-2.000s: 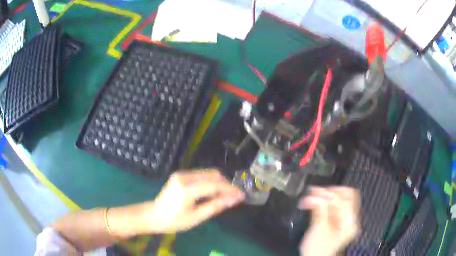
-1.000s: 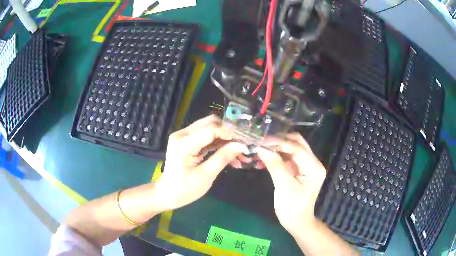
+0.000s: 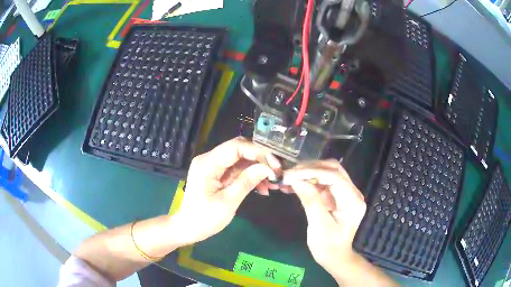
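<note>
My left hand (image 3: 218,190) and my right hand (image 3: 325,204) meet just in front of the test fixture's clear pressure head plate (image 3: 280,134). Their thumbs and fingertips pinch a tiny dark component (image 3: 277,180) between them, mostly hidden by the fingers. The plate has screws and a small green piece (image 3: 265,123) at its left. Red wires (image 3: 306,67) hang over the fixture head. The test socket cannot be seen behind the hands.
A black pocketed tray (image 3: 151,95) with shiny parts lies left of the fixture, another tray (image 3: 414,190) lies to its right. Stacked trays (image 3: 33,92) stand at far left, more trays (image 3: 470,106) at far right. A green label (image 3: 269,271) is at the near edge.
Both hands have come together from apart in front of the fixture, and the view has shifted. Since one second ago the fingertips have moved slightly down from the plate.
</note>
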